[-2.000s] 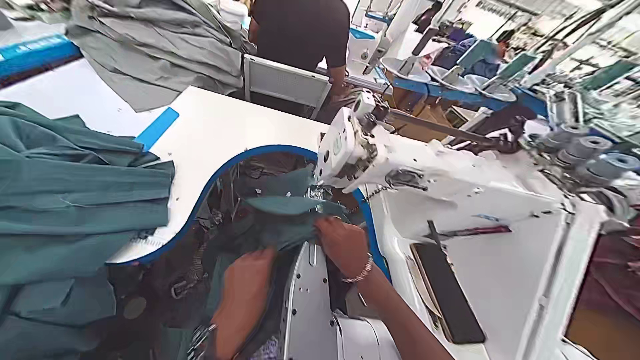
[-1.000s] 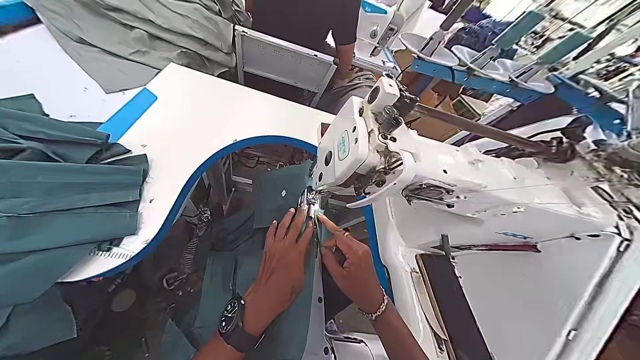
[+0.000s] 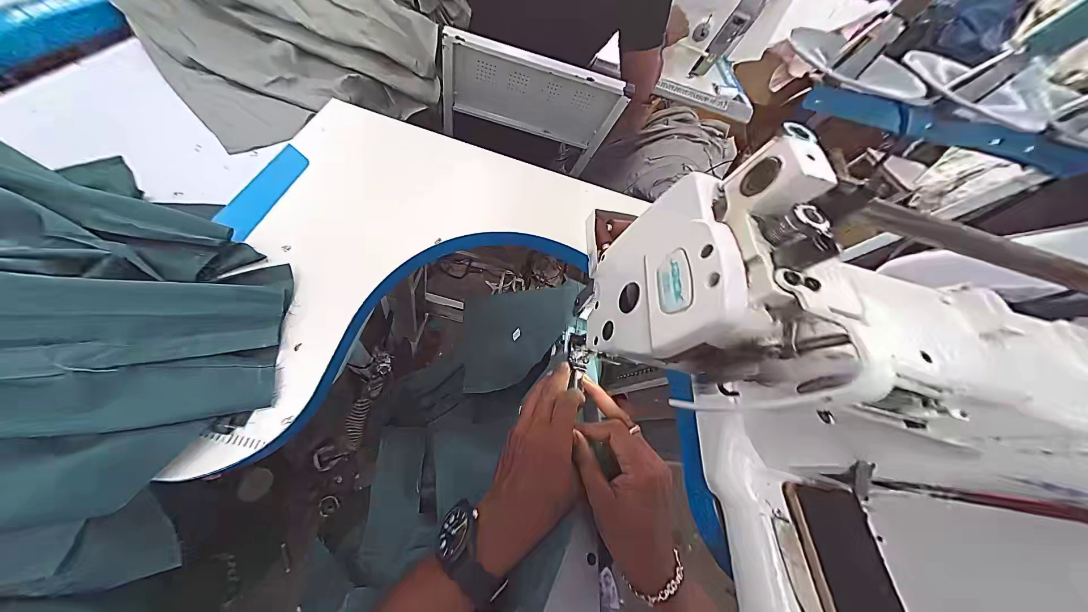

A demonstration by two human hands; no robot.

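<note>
A white industrial sewing machine head (image 3: 671, 272) reaches in from the right, its presser foot (image 3: 578, 353) low over dark green fabric (image 3: 518, 340). My left hand (image 3: 540, 467), with a black watch at the wrist, lies on the fabric, fingertips just in front of the foot. Beside it my right hand (image 3: 625, 476), wearing a ring and a bracelet, has thumb and forefinger at the fabric's edge over the narrow machine arm (image 3: 574, 569). The green cloth hangs down below my left hand. The needle point is hidden.
A white table with a curved blue edge (image 3: 340, 348) bends around the left side. Stacked green fabric (image 3: 136, 340) lies on it, with grey fabric (image 3: 297, 59) farther back. Another person (image 3: 569, 25) is behind the table. A dark phone-like slab (image 3: 841, 544) lies at the lower right.
Two seconds ago my left hand was lower and apart from my right; now both are close together near the presser foot. The fabric lies flatter there. The view has moved closer.
</note>
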